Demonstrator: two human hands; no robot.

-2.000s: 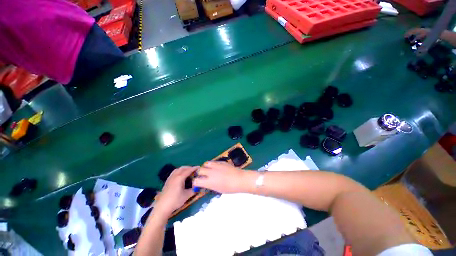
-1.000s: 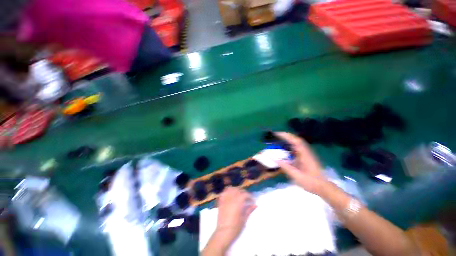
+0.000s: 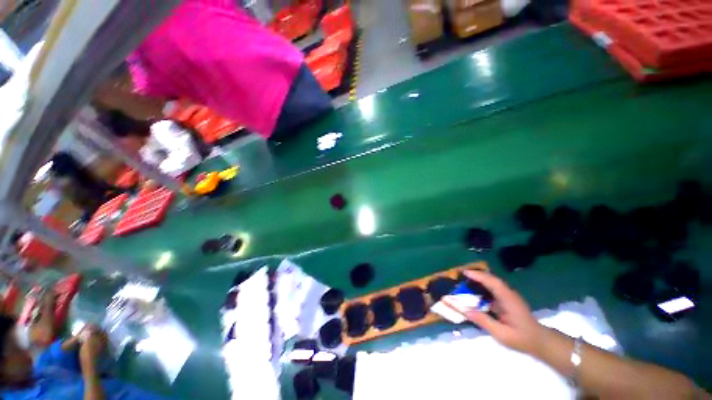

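Note:
The orange-brown jig (image 3: 373, 334) lies on the green bench with a single row of several black parts (image 3: 383, 311) seated in it. My right hand (image 3: 503, 314) is at the jig's right end and pinches a small white-and-blue piece (image 3: 465, 302) in its fingertips, over or just above the jig. What lies under the fingers is hidden. A bright white sheet (image 3: 461, 371) with a scalloped edge lies in front of the jig. My left hand is out of the picture.
Loose black parts (image 3: 605, 231) cluster at the right. More white sheets (image 3: 250, 336) and black parts lie left of the jig. Red crates (image 3: 663, 35) stand at the far right. A person in pink (image 3: 226, 62) is beyond the bench; another in blue (image 3: 86, 367) is at lower left.
The view has turned left, so the bench things sit further right. My left hand has gone from the picture. My right hand has left the jig's middle and stays at its right end with the white-and-blue piece.

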